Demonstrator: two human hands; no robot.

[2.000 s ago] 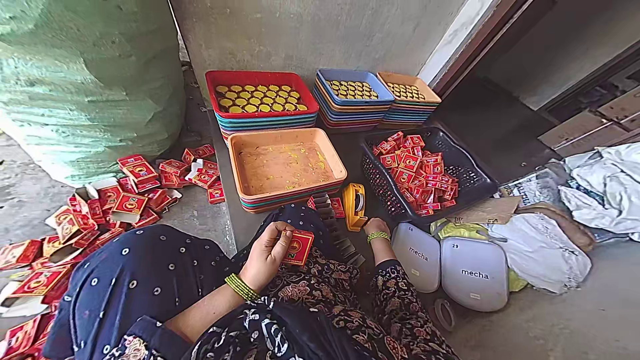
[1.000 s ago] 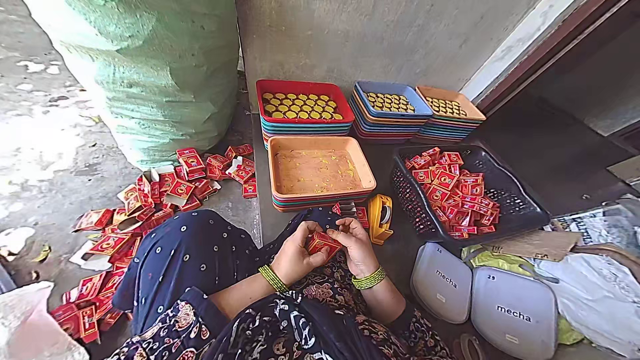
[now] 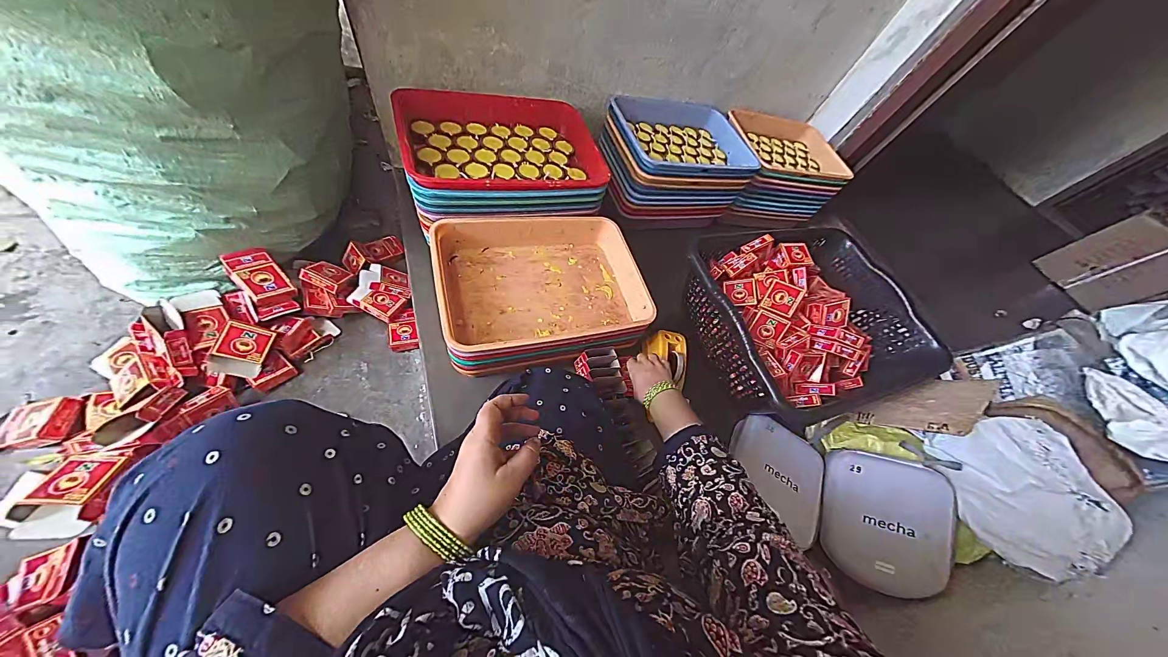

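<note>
My left hand (image 3: 497, 465) is raised above my lap with its fingers loosely curled and apart, holding nothing. My right hand (image 3: 650, 374) reaches down at the near right corner of an orange plastic tray (image 3: 538, 283). It lies between a row of small red cardboard boxes (image 3: 602, 367) and a yellow object (image 3: 668, 347) that it partly covers; whether it grips something is hidden. The orange tray tops a stack and holds only yellow residue. A black plastic basket (image 3: 899, 319) to the right holds many closed red boxes (image 3: 785, 301).
Stacked trays, topped by a red tray (image 3: 584, 173), a blue tray (image 3: 684, 167) and another orange tray (image 3: 789, 123), hold yellow round pieces. Open red boxes (image 3: 242, 347) lie on the floor at left beside a green sack (image 3: 182, 119). Two grey cases (image 3: 890, 525) and plastic bags (image 3: 1031, 493) are at right.
One second ago both hands held a red box together over my lap. Now my left hand is empty and my right hand has moved away to the right, beside the row of boxes.
</note>
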